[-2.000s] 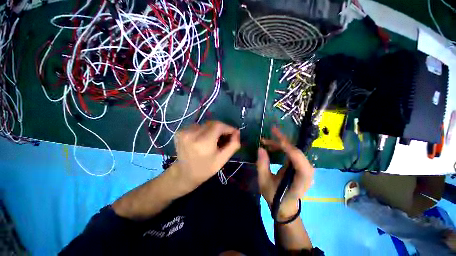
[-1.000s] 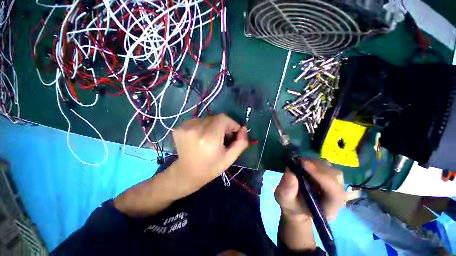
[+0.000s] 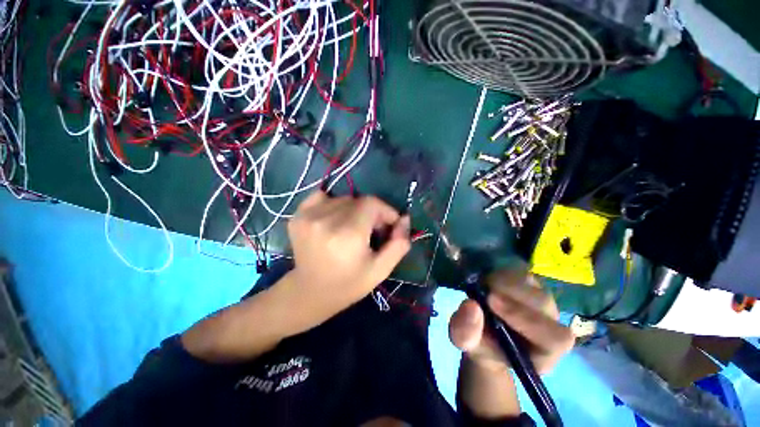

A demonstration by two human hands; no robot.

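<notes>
My left hand [image 3: 346, 246] is closed on a thin wire lead; its red and white end [image 3: 420, 236] sticks out past the fingertips. My right hand [image 3: 512, 321] holds the black soldering iron [image 3: 518, 359], its thin metal tip pointing up and left near the lead's end, slightly blurred. A small silvery connector [image 3: 412, 190] stands on a dark patch of the green bench just above my left fingertips. A large tangled heap of red and white wires [image 3: 242, 83] lies at upper left. A loose pile of metal connectors [image 3: 525, 158] lies right of centre.
A black fan with a round wire grille [image 3: 508, 46] is at the top. The yellow sponge [image 3: 569, 243] sits before the black stand at right, beside a black box [image 3: 708, 192]. More wires [image 3: 10, 108] lie at far left. A cardboard box [image 3: 667, 354] is below the bench at right.
My right hand has taken up the soldering iron since the oldest frame. Since the middle frame, the iron's tip has moved down and left, closer to the wire end. My left hand has hardly moved.
</notes>
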